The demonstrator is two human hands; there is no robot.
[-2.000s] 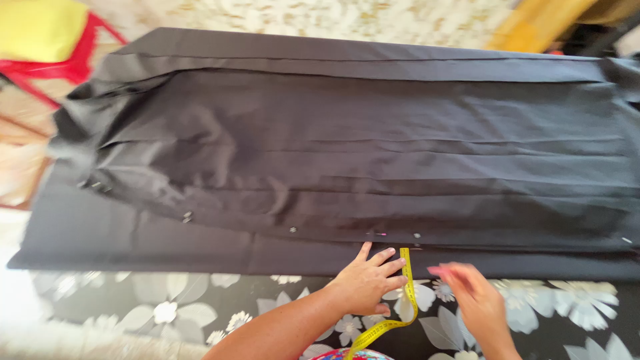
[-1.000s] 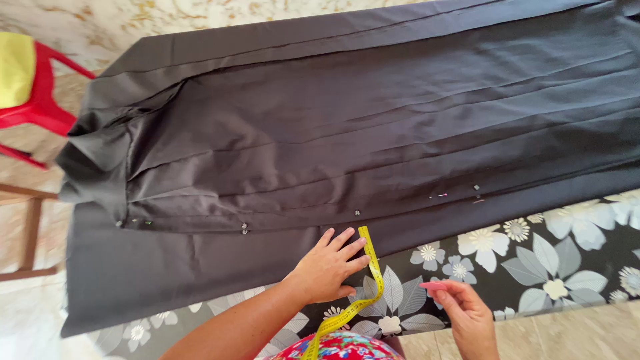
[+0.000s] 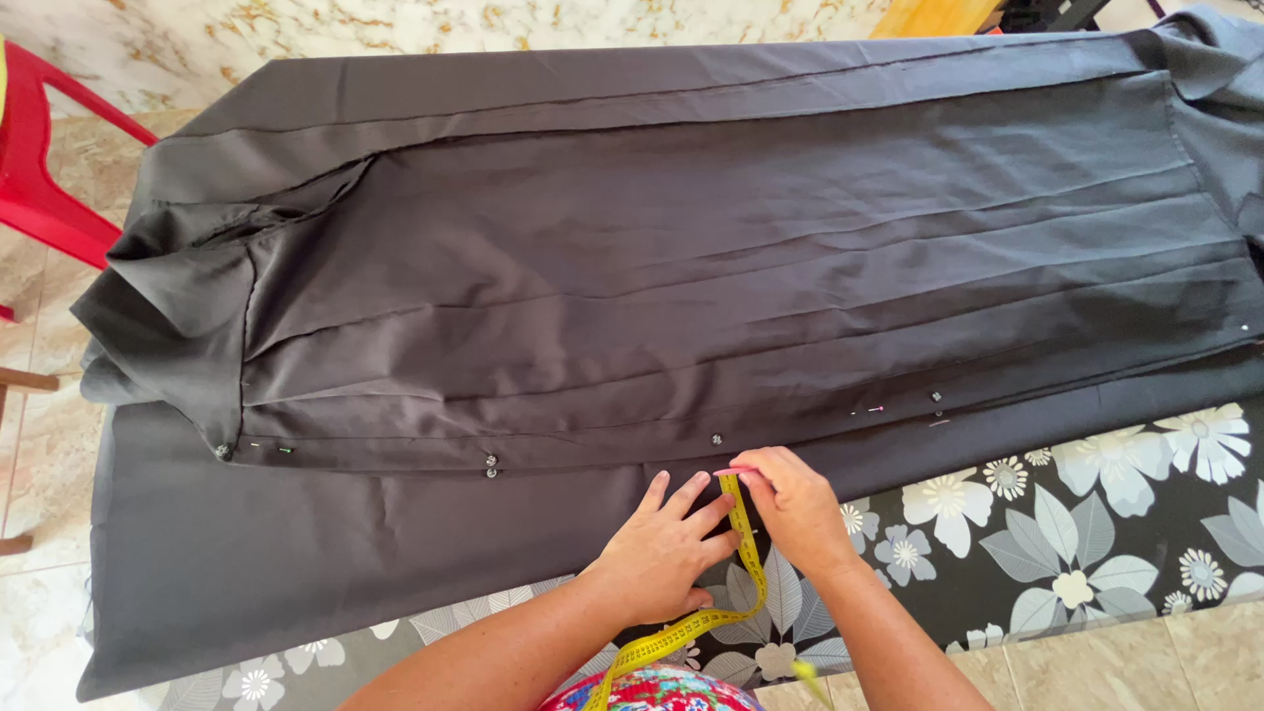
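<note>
Dark fabric (image 3: 346, 533) lies spread out, with a seamed dark garment piece (image 3: 612, 276) on top of it. Round snap fasteners (image 3: 491, 466) and pins (image 3: 877, 408) sit along the piece's lower edge. My left hand (image 3: 667, 548) presses flat on the fabric, its fingers spread beside and over a yellow tape measure (image 3: 755, 583). The tape's end lies just below the garment edge, and the rest curls down toward my body. My right hand (image 3: 790, 499) pinches a small, thin pink marking piece (image 3: 733, 471), whose tip is at the tape's end.
A floral tablecloth (image 3: 938, 553) shows under the fabric along the near side. At the left stands a red plastic chair (image 3: 30, 158) on a tiled floor. A marble-patterned wall (image 3: 395, 35) runs behind. More dark cloth (image 3: 1224, 109) bunches at the far right.
My right hand has moved from the right, over the floral cloth, up to the tape's end beside my left hand, still pinching the pink piece. The view has shifted.
</note>
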